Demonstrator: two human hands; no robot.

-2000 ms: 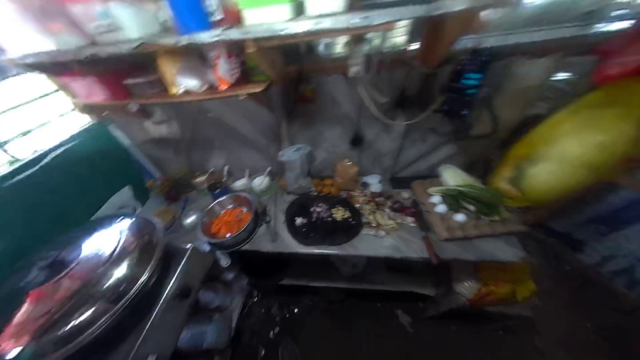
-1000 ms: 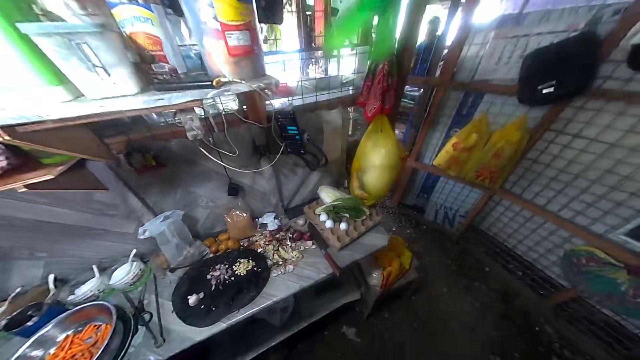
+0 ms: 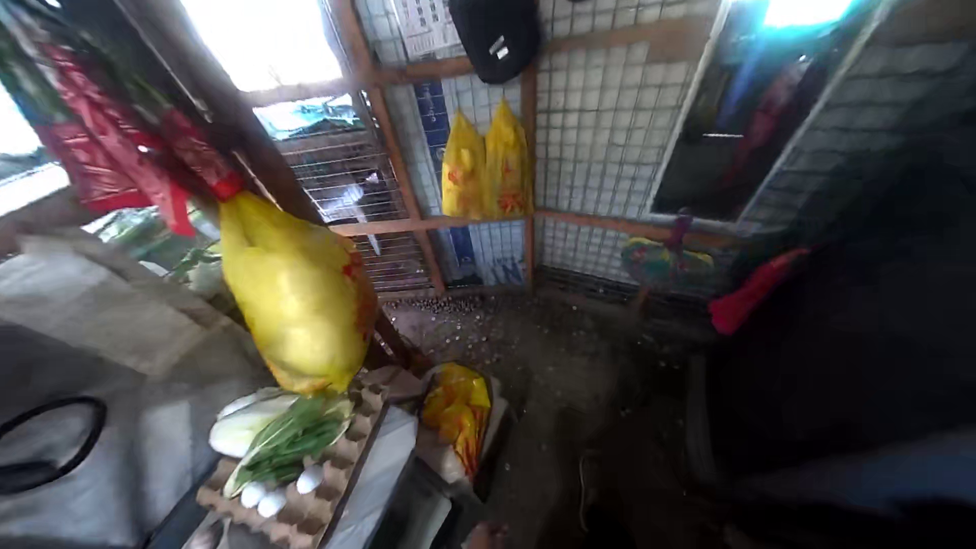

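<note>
At the bottom edge, what looks like part of my left hand [image 3: 486, 536] shows dimly, too blurred and cut off to tell whether it holds anything. My right hand is not in view. Left of that hand, a cardboard egg tray [image 3: 354, 451] rests on the counter's end. On it lie several white eggs [image 3: 309, 479], a pale cabbage-like vegetable [image 3: 248, 423] and green leafy stalks [image 3: 293, 442]. A full yellow plastic bag [image 3: 301, 297] hangs just above the tray.
Beyond the counter's end, a yellow bag [image 3: 457, 404] sits in a low container on the dark floor. Two yellow bags [image 3: 485, 171] and a black cap [image 3: 499, 34] hang on the mesh wall. A mirror [image 3: 732, 130] and red cloth-like item [image 3: 755, 293] are to the right.
The view has swung far to the right, from the stove and counter to the mesh-walled corner. The bowl of orange strips and the black board have left the view.
</note>
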